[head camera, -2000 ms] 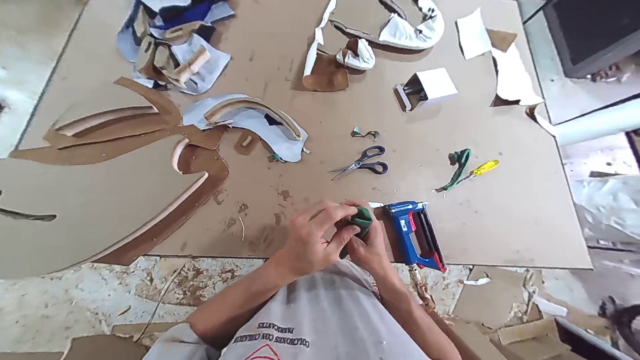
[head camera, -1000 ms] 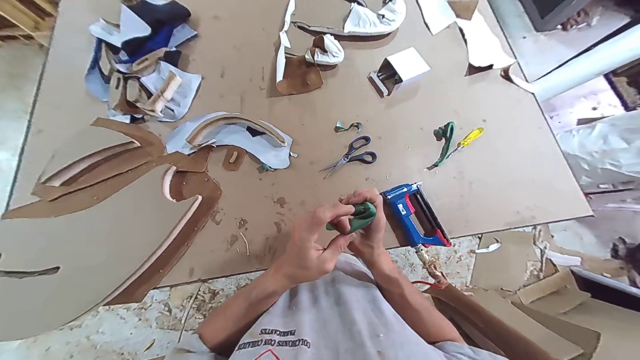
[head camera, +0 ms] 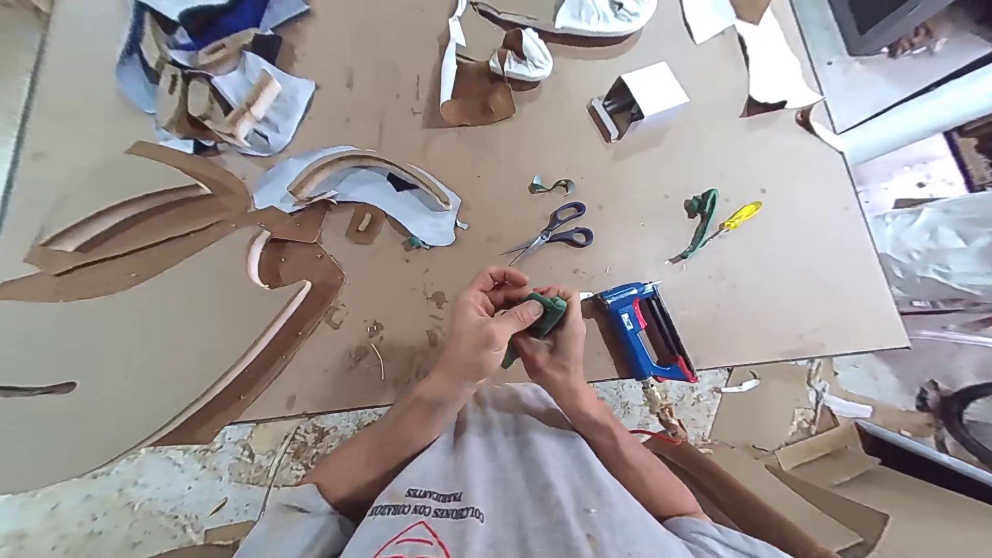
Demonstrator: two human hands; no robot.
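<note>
Close to my body, over the table's near edge, my left hand point(head camera: 484, 325) and my right hand point(head camera: 558, 341) meet around a small green fabric-covered piece point(head camera: 549, 314). My left thumb presses on its face. Just beyond my hands lie scissors point(head camera: 554, 232) with dark blue handles, blades pointing left. A blue pneumatic stapler point(head camera: 637, 329) rests right of my right hand. Farther right are a strip of green fabric point(head camera: 701, 221) and a yellow-handled screwdriver point(head camera: 740, 217), whose shaft end touches or nearly touches the strip.
Brown curved pieces with pale edging point(head camera: 294, 263) and a pale blue fabric piece point(head camera: 434, 225) lie left. Fabric scraps point(head camera: 279, 116) are heaped at the upper left. Beyond the scissors are a green scrap point(head camera: 552, 186), a white open box point(head camera: 659, 93) and a white-and-brown piece point(head camera: 477, 97). Cardboard point(head camera: 837, 496) lies lower right.
My hands have stayed together around the green piece, and my left fingers have shifted on it. The scissors, stapler and screwdriver lie as before. The view has shifted somewhat.
</note>
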